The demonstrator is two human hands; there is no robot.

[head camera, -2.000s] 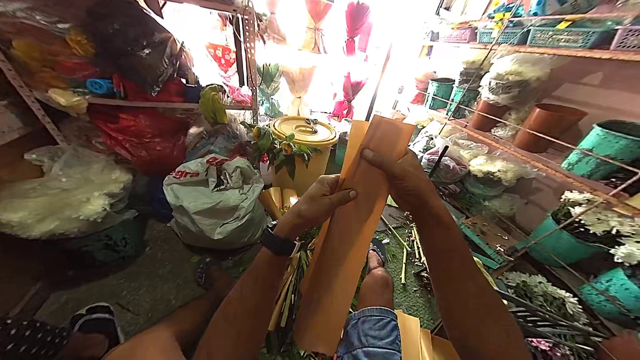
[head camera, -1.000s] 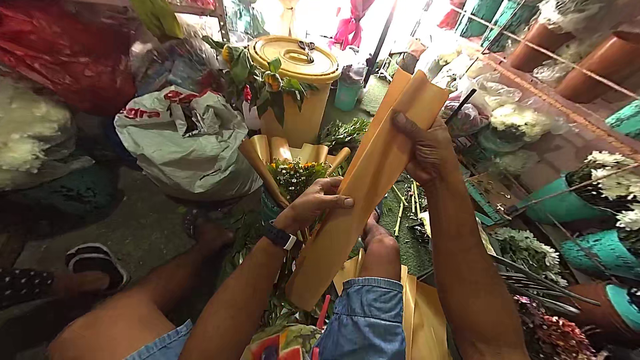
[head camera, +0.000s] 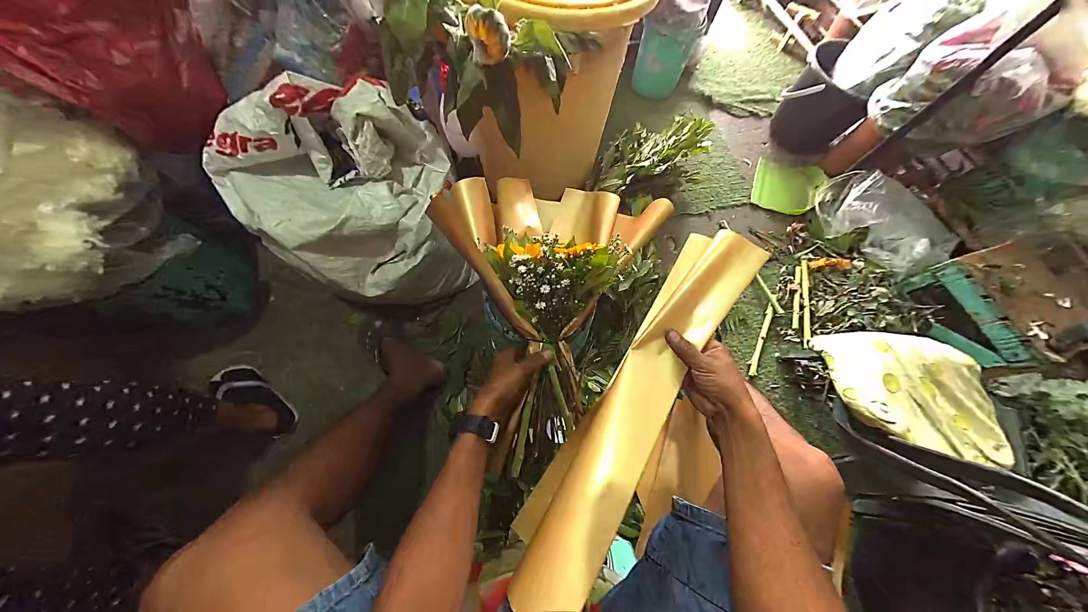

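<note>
My left hand (head camera: pixel 508 378), below a dark wristwatch, is closed around the bound stems of a bouquet (head camera: pixel 548 280) with orange and small white flowers and green leaves. Folded gold-brown wrapping paper (head camera: pixel 586 214) fans out behind and beside the blooms. In my right hand (head camera: pixel 710 370), the thumb lies on top of a long folded sheet of gold wrapping paper (head camera: pixel 633 416), which slants from the upper right down to my lap. More gold paper (head camera: pixel 684 455) lies between my legs, partly hidden by the sheet.
A yellow bucket (head camera: pixel 552 110) with a drooping sunflower (head camera: pixel 487 34) stands ahead, beside a white sack (head camera: pixel 340 221). Cut stems (head camera: pixel 801 297) and leaves litter the floor to the right, near a green crate (head camera: pixel 977 314). Another person's sandalled foot (head camera: pixel 251 412) is at left.
My left hand has let go of the folded sheet and now grips the bouquet's stems. The right hand alone holds the sheet, lower than before. The view has tilted down.
</note>
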